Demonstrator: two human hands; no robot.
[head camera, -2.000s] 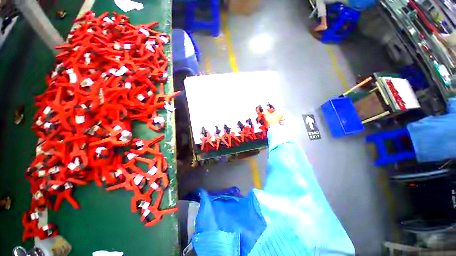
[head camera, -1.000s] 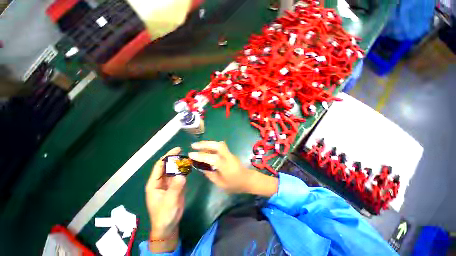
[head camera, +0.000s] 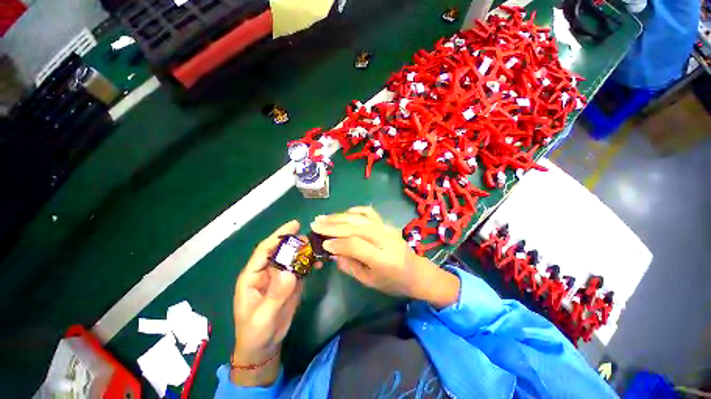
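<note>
A small electronic module (head camera: 293, 255), black with a white patch and gold parts, is held in the fingertips of my left hand (head camera: 265, 300). My right hand (head camera: 373, 251) holds a plain black housing (head camera: 320, 245) by its fingertips, right against the module's right side. Whether the two parts are joined cannot be told. Both hands are bare, above the green bench top (head camera: 234, 167) near my body.
A heap of red spring clamps (head camera: 468, 109) lies at the right. A bottle (head camera: 310, 173) stands upright beside it. Clamped units line the white holding tray (head camera: 573, 226). White papers (head camera: 165, 358) and a red-rimmed box (head camera: 117, 382) are lower left. Loose modules (head camera: 278, 114) lie beyond; black parts trays (head camera: 195, 31) are at the far side.
From the holding tray two seconds ago, my right hand has come back to the bench. Since one second ago, the black housing has moved closer against the module, and the module is tilted more.
</note>
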